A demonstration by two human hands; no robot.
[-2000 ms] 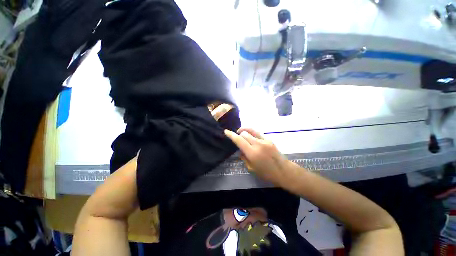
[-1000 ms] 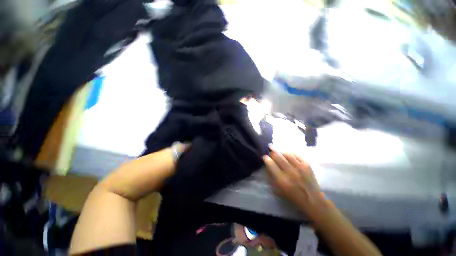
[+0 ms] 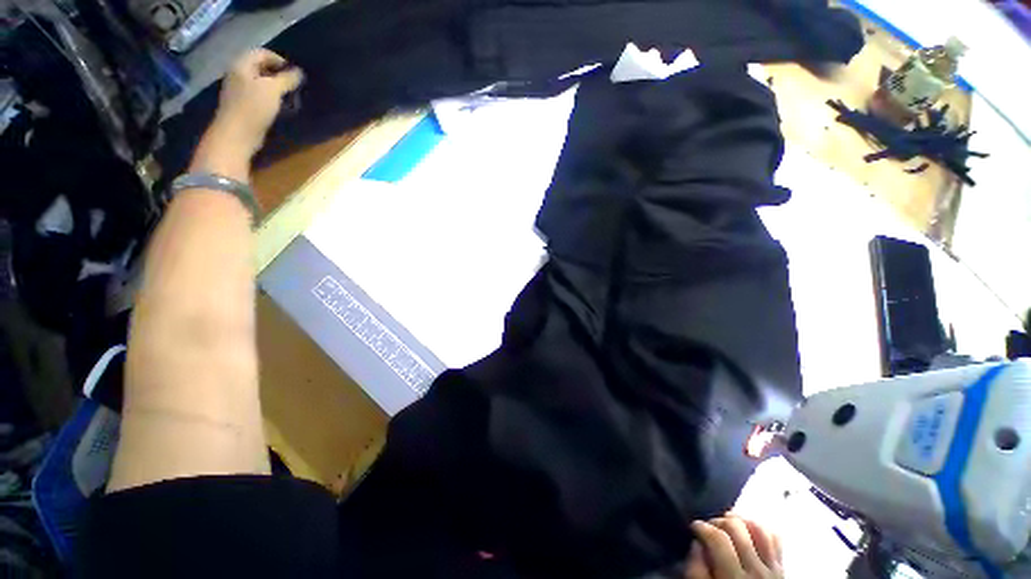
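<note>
The black garment piece [image 3: 667, 260] lies over the white machine bed, with its lower part running towards my lap. My right hand [image 3: 737, 550] is cut off by the bottom edge, its fingers bent on the cloth edge below the machine head [image 3: 927, 452]. My left hand [image 3: 258, 96] is at the upper left over the black cloth pile [image 3: 373, 57], fingertips pinched on a small dark bit. A white irregular piece [image 3: 653, 63] lies at the garment's top end. The needle and presser foot cannot be made out.
A black phone [image 3: 908, 296] lies beyond the garment. Behind it are narrow black strips [image 3: 913, 138] and a small bottle [image 3: 925, 79] on a wooden surface. The ruler edge [image 3: 373, 345] runs at left, with a brown box [image 3: 311, 385] below it. A blue piece [image 3: 407, 150] lies near the cloth pile.
The view has swung to the left. My left hand has come out from the garment and moved out to the cloth pile. My right hand remains at the garment's edge.
</note>
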